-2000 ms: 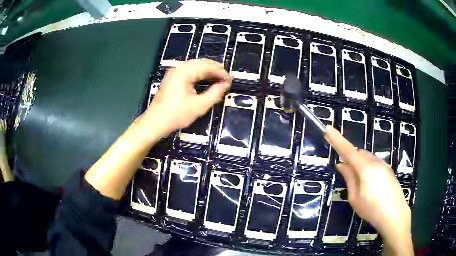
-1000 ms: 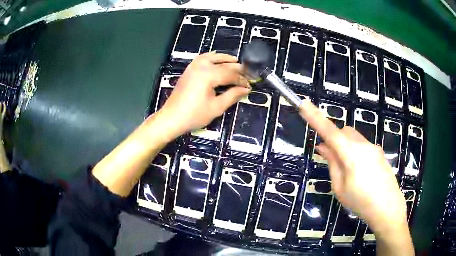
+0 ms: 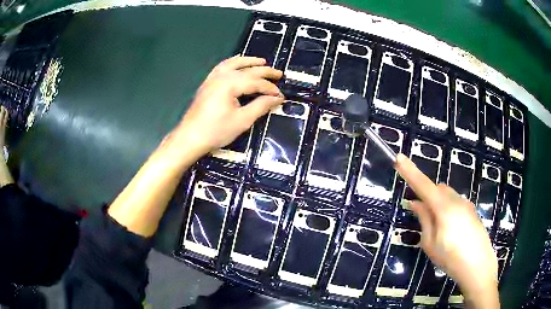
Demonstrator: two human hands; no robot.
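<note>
Phone back covers (image 3: 283,142) with pale cream rims and dark glossy centres lie in three rows in a black blister tray (image 3: 296,194). My right hand (image 3: 450,226) grips the light handle of a mallet (image 3: 356,110); its black head is over the middle row, near the top of one cover, and its metal shaft points back to my fingers. My left hand (image 3: 232,105) is over the tray's left part, thumb and index fingertips together at the top corner of a middle-row cover. Whether a tiny part is between those fingertips cannot be seen.
The dark green bench top (image 3: 133,90) extends left of the tray. A white edge (image 3: 423,42) and a brighter green belt (image 3: 459,24) run behind it. Shiny black ridged trays (image 3: 24,72) are at the far left. Another person's dark sleeve (image 3: 36,235) is at lower left.
The tray has shifted right in view. The mallet head has moved right, away from my left fingertips, after being beside them one second ago. My left hand has moved slightly left.
</note>
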